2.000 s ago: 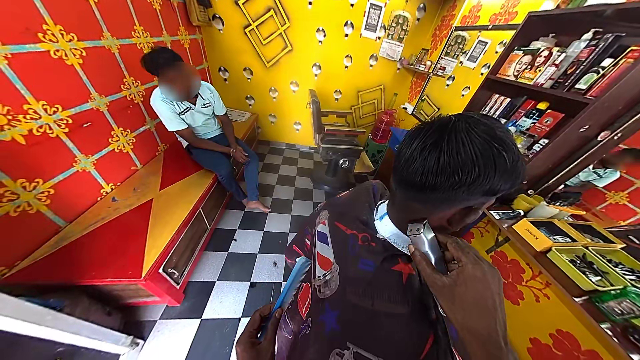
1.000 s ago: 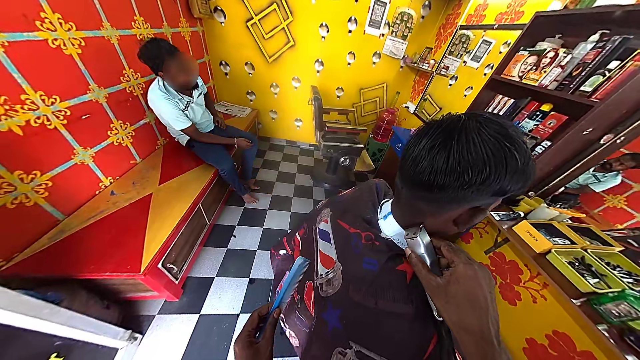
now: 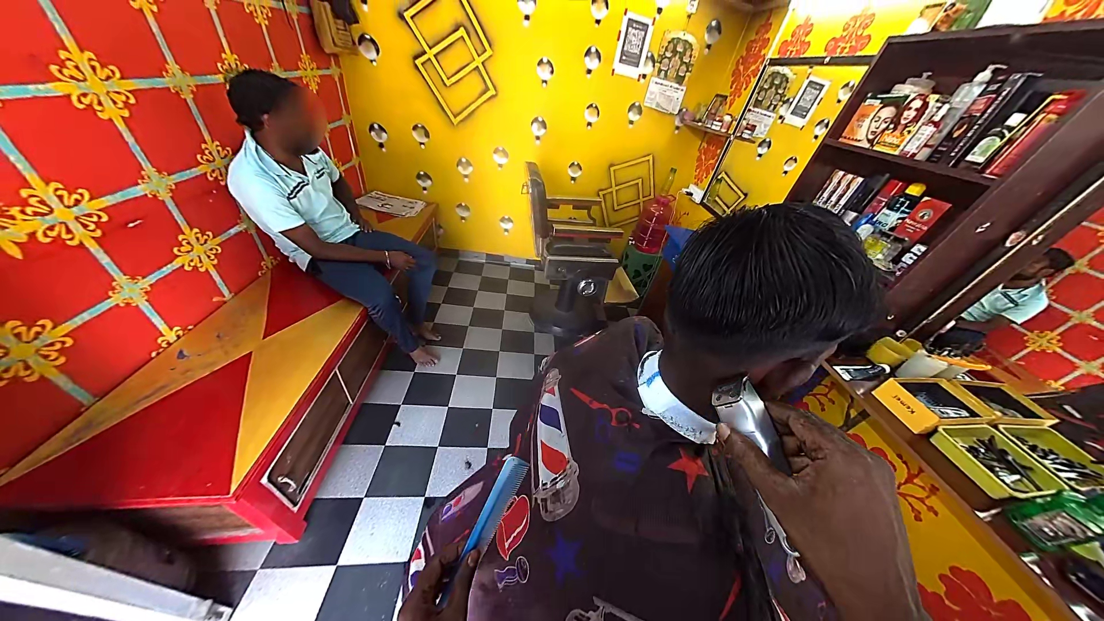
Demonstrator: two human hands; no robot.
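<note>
My right hand [image 3: 819, 492] grips a silver hair clipper [image 3: 749, 418], its blade end against the side of the neck of a seated person [image 3: 768, 285] with short dark hair. A white neck strip [image 3: 668, 401] circles the neck above a dark printed barber's cape [image 3: 621, 483]. At the lower middle, my left hand [image 3: 440, 582] holds a blue comb [image 3: 498, 504], which points up beside the cape over the person's shoulder. Part of the left hand is cut off by the frame's bottom edge.
Another person [image 3: 302, 198] sits on a red and yellow bench [image 3: 172, 414] at the left. A barber's chair [image 3: 569, 259] stands by the far wall. At the right are a counter with yellow trays [image 3: 983, 466], a shelf of bottles and boxes [image 3: 914, 159], and a mirror.
The clipper has stayed near the side of the neck, with only slight movement. On the bench, the other person's head has turned toward the right.
</note>
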